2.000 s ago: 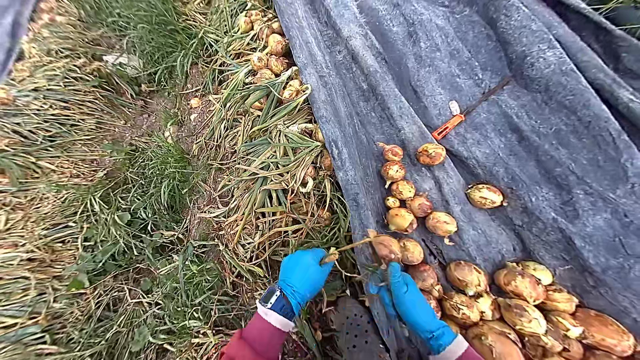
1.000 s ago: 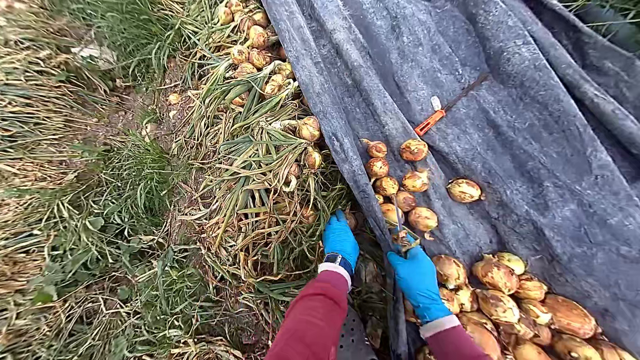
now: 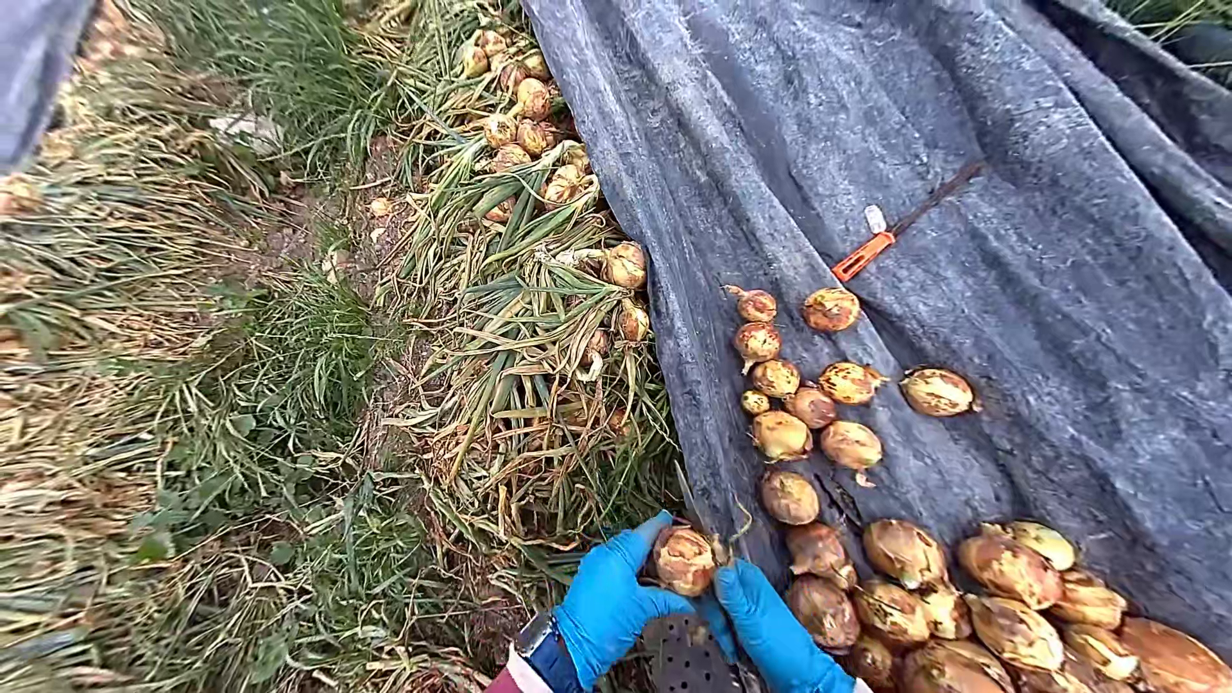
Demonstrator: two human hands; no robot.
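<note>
My left hand (image 3: 616,602), in a blue glove with a watch at the wrist, holds an onion (image 3: 684,560) by its bulb near the edge of the grey fabric sheet (image 3: 1059,318). My gloved right hand (image 3: 770,621) is closed at the onion's neck; a thin blade tip shows just above it, and what else the fingers grip is partly hidden. Close beside my right hand lies a pile of onions (image 3: 1011,626). Smaller onions (image 3: 782,435) lie in a loose line on the sheet above it.
An orange-handled knife (image 3: 863,257) lies on the sheet beside a small white object (image 3: 875,218). Left of the sheet, onions with leafy tops (image 3: 539,356) cover the ground, with grass (image 3: 318,366) farther left. A dark perforated shoe (image 3: 688,654) shows below my hands.
My left hand was down among the leafy tops at the sheet's edge one second ago; now it is beside my right hand with an onion in it.
</note>
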